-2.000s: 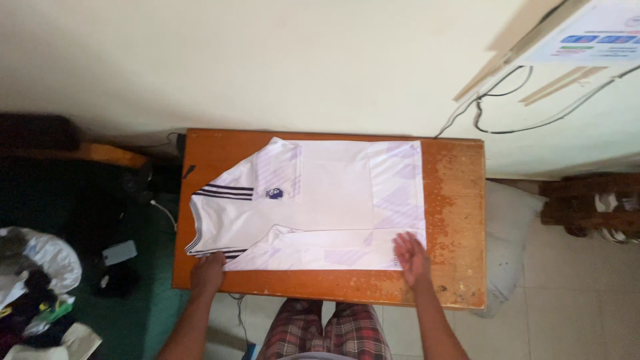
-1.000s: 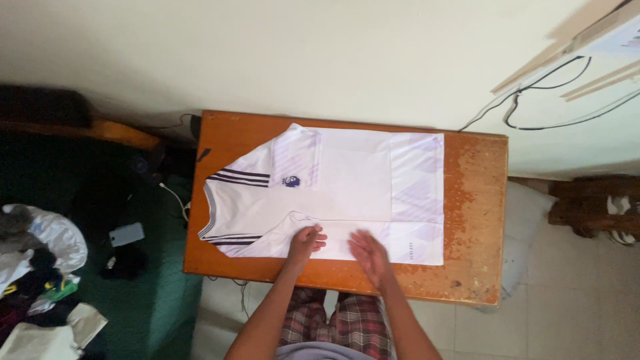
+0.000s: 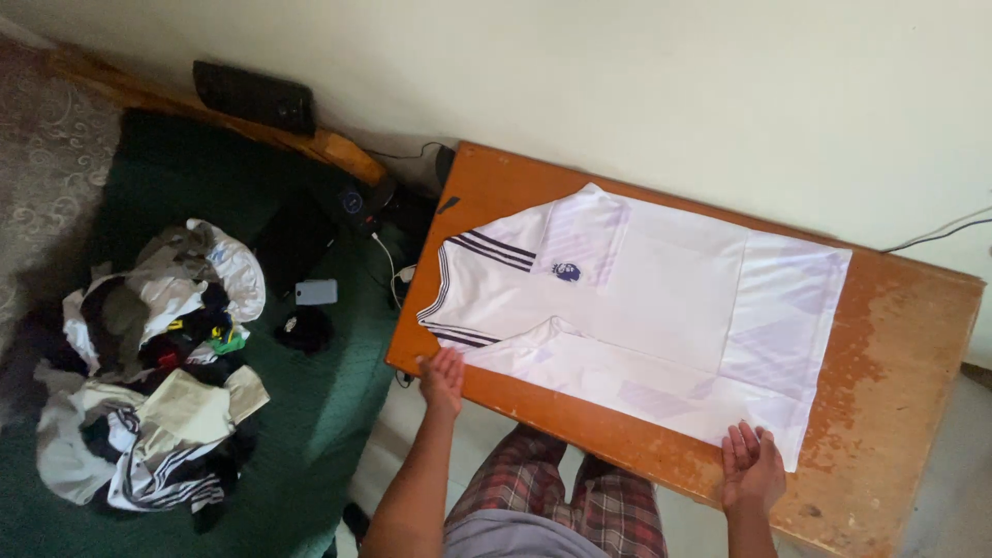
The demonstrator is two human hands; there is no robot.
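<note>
A white jersey with dark shoulder stripes and pale purple patterning lies on the wooden table, its collar toward the left end and its hem toward the right. Its sides are folded inward, and one sleeve with a dark badge lies over the body. My left hand is at the near table edge, just below the striped shoulder; whether its fingertips touch the cloth I cannot tell. My right hand is palm up at the near edge of the jersey, close to the hem corner, fingers slightly curled, with nothing seen in it.
On the dark green bedding at the left is a heap of mixed clothes, beside a phone and a black cap. A white cable runs near the table's left end. A pale wall stands behind the table.
My hands, close together at the jersey's near side a second ago, are now far apart, the left by the shoulder, the right near the hem. The view has swung left.
</note>
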